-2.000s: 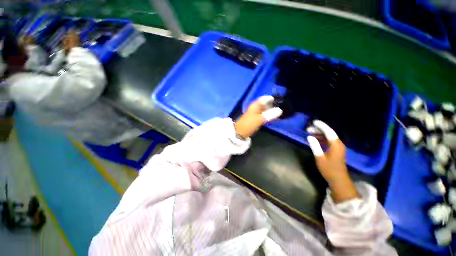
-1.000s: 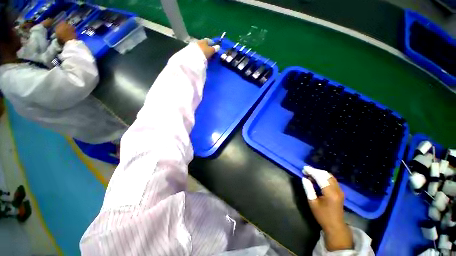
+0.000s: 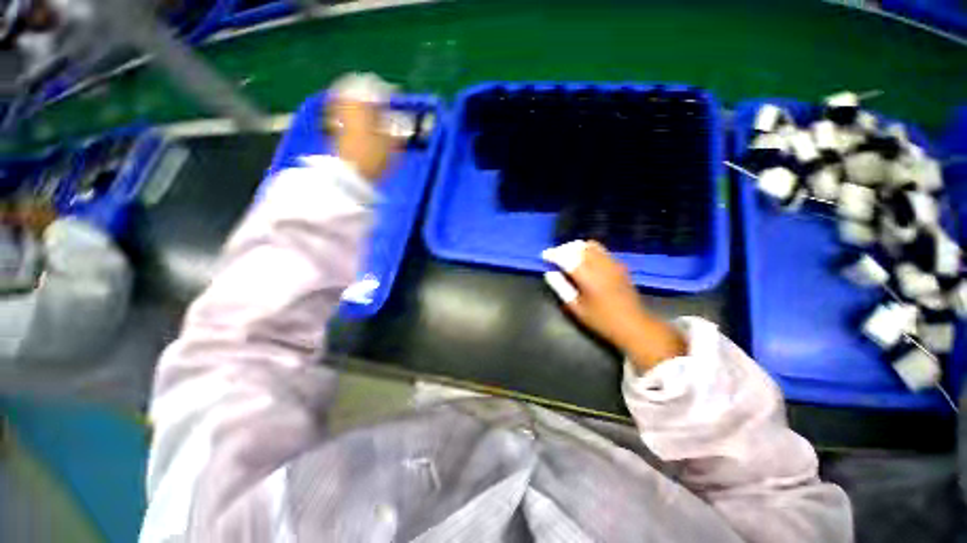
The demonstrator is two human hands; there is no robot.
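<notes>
My left hand (image 3: 363,125) is blurred and raised over the far end of the left blue tray (image 3: 399,239); whether it holds anything cannot be told. Assembled units (image 3: 424,122) show just right of it in that tray. My right hand (image 3: 594,286) is at the near edge of the middle blue tray (image 3: 477,217), its white-capped fingertips close together; I cannot make out anything between them. Black housings (image 3: 626,159) fill most of the middle tray in close rows. White-and-black core pieces (image 3: 854,202) lie jumbled in the right blue tray (image 3: 795,308).
The trays lie on a black bench (image 3: 477,323) with a yellowish front edge. A green conveyor (image 3: 551,42) runs behind them. A blurred grey post (image 3: 191,64) stands at upper left. Another person's sleeve (image 3: 80,286) and more trays are at the left.
The view has swung right, showing more of the right tray. My left hand, earlier near the middle tray, then at the left tray's far corner, now hovers beside the units. My right hand stays near the middle tray.
</notes>
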